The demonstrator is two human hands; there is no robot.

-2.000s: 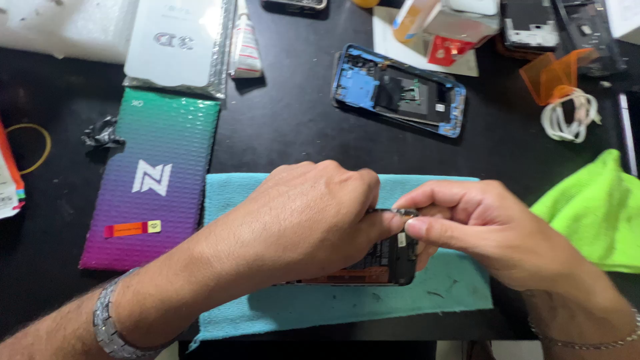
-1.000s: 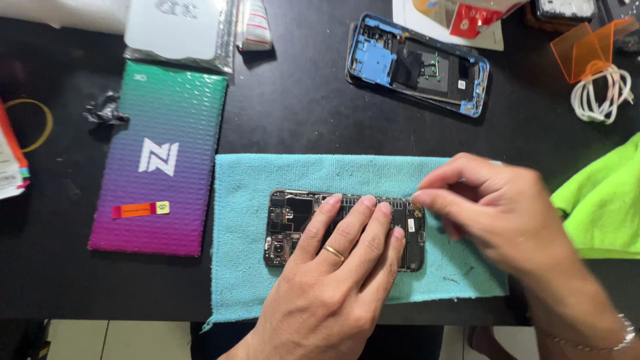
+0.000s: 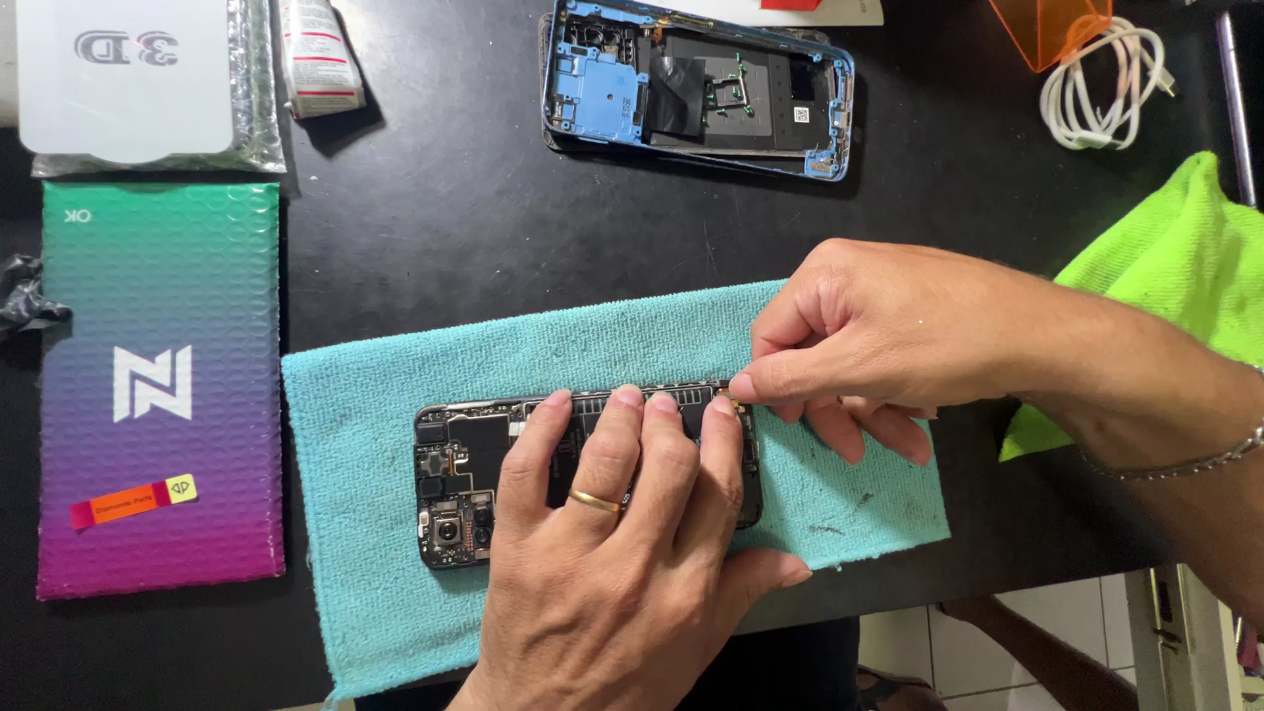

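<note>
An opened smartphone point(image 3: 484, 444) lies flat on a light blue microfiber cloth point(image 3: 365, 612), its camera module and inner parts showing at the left end. Across its middle rests my left hand point(image 3: 632, 533), palm down, with the fingertips along the far edge and a gold ring on one finger. My right hand point(image 3: 849, 336) is at the phone's upper right corner, thumb and forefinger pinched together there. Whether anything small sits between those fingertips cannot be told. My left hand covers much of the phone's middle.
Beyond the cloth lies a blue phone frame point(image 3: 602, 89) with small green-tipped parts on it. A purple-green padded envelope point(image 3: 158, 395) is at left, below a packaged white sheet point(image 3: 128, 99). A tube point(image 3: 321, 59), coiled white cable point(image 3: 1096, 99) and green cloth point(image 3: 1145, 257) lie around.
My left hand, earlier bunched near my right hand at the phone's right end, now lies spread over the phone. My right hand has come closer to the phone's corner since one second ago.
</note>
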